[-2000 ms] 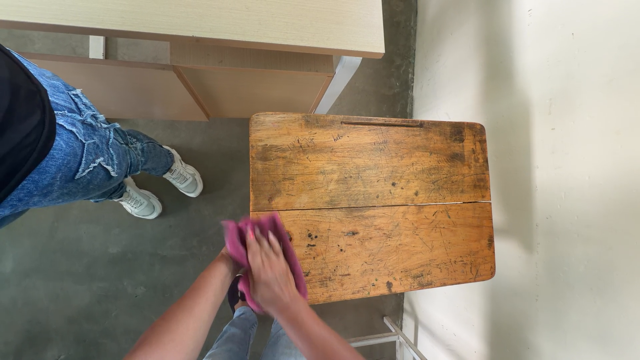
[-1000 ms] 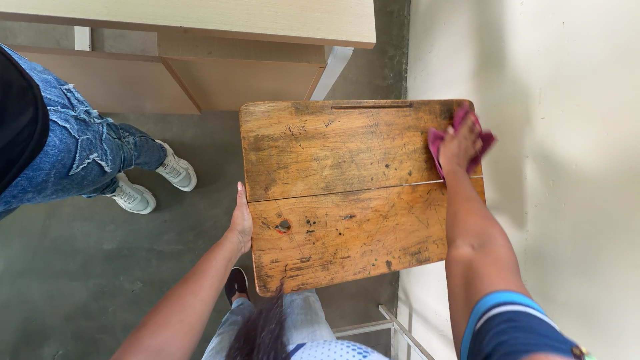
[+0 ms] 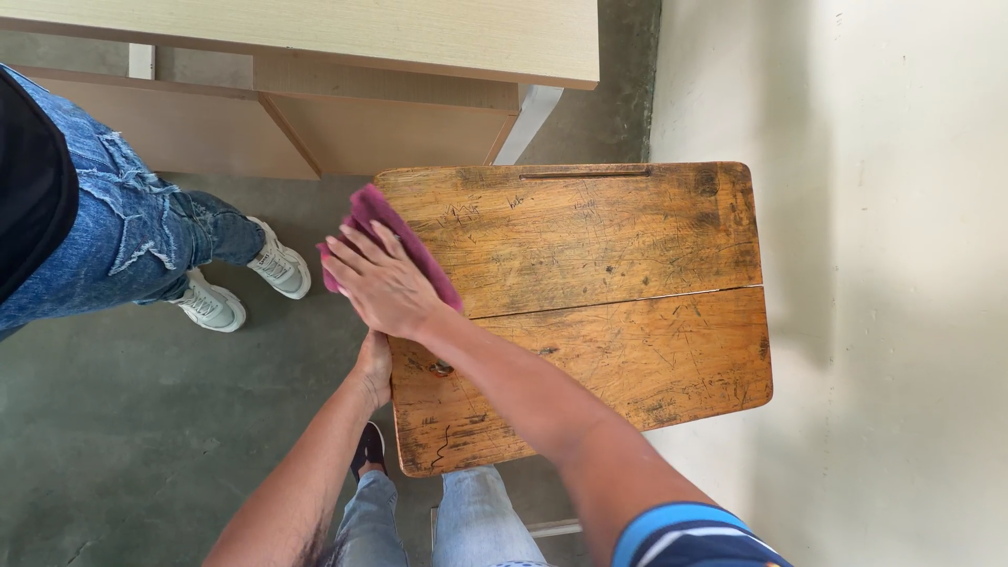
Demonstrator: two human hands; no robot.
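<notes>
A magenta cloth (image 3: 409,248) lies over the left edge of a worn wooden desk top (image 3: 598,244), near its far left corner. My right hand (image 3: 384,279) presses on the cloth with the fingers spread a little, my right arm reaching across the desk top. Just below it, my left hand (image 3: 376,366) holds the left edge of the desk top, its fingers partly hidden by the edge and my right hand. The wood bears scratches, dark stains and a long seam between two boards.
A pale laminate table (image 3: 441,35) stands beyond the desk. At the left, a person in ripped jeans (image 3: 134,213) and white sneakers (image 3: 282,264) stands on the grey floor (image 3: 157,425). A pale wall (image 3: 890,236) rises at the right.
My right hand has moved with the cloth from the far right corner to the left edge of the desk top. Two seconds ago both hands were together at the cloth near the lower left.
</notes>
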